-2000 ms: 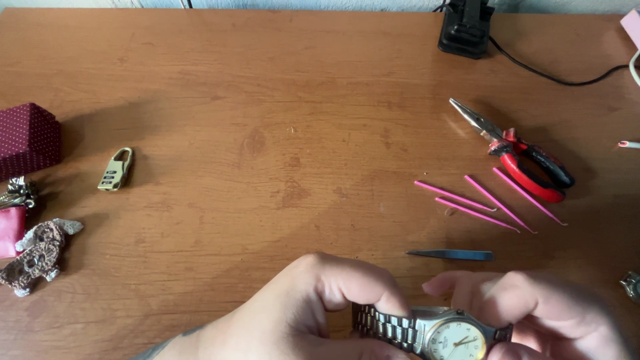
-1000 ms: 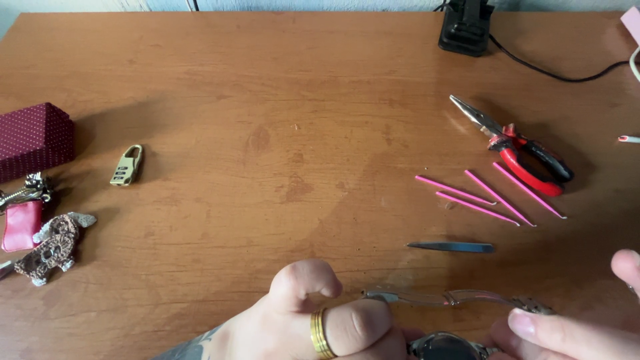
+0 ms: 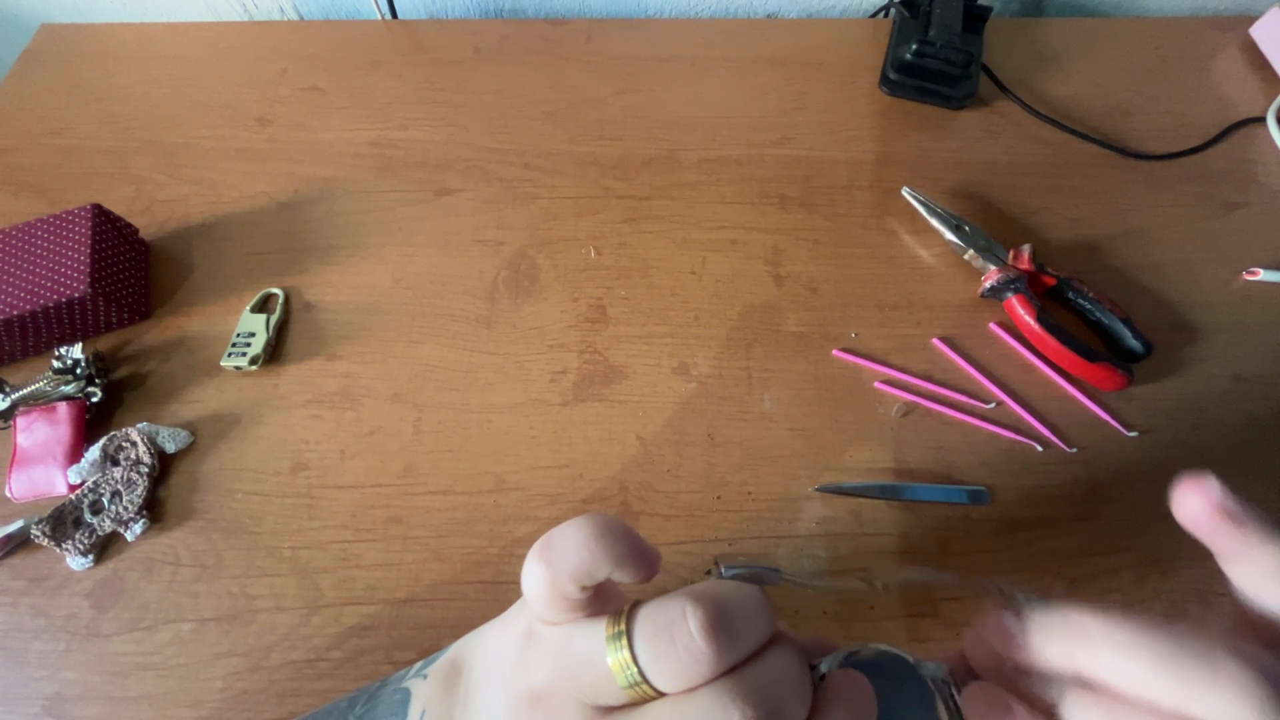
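At the bottom edge my left hand (image 3: 650, 640), with a gold ring on one finger, is closed around a metal wristwatch (image 3: 885, 675), which is partly hidden by the fingers and cut off by the frame. Part of its metal band (image 3: 750, 573) sticks out above the knuckles. My right hand (image 3: 1130, 630), blurred, is at the watch's right side with its fingers spread; whether it grips the watch or band cannot be told. Tweezers (image 3: 905, 493) lie just above the hands. Several pink micro applicator sticks (image 3: 985, 385) lie beyond them, beside red and black needle-nose pliers (image 3: 1030, 290).
At left are a maroon dotted box (image 3: 75, 275), a combination padlock (image 3: 252, 335), a pink pouch (image 3: 46, 450) with keys and a crocheted dog figure (image 3: 105, 490). A black stand (image 3: 935, 55) with a cable (image 3: 1130, 150) stands at the back right of the wooden table (image 3: 560, 200).
The watch, dial up two seconds ago, has been turned so that its dial no longer shows. My left hand has turned over, its ringed finger now in view. My right hand's fingers have spread.
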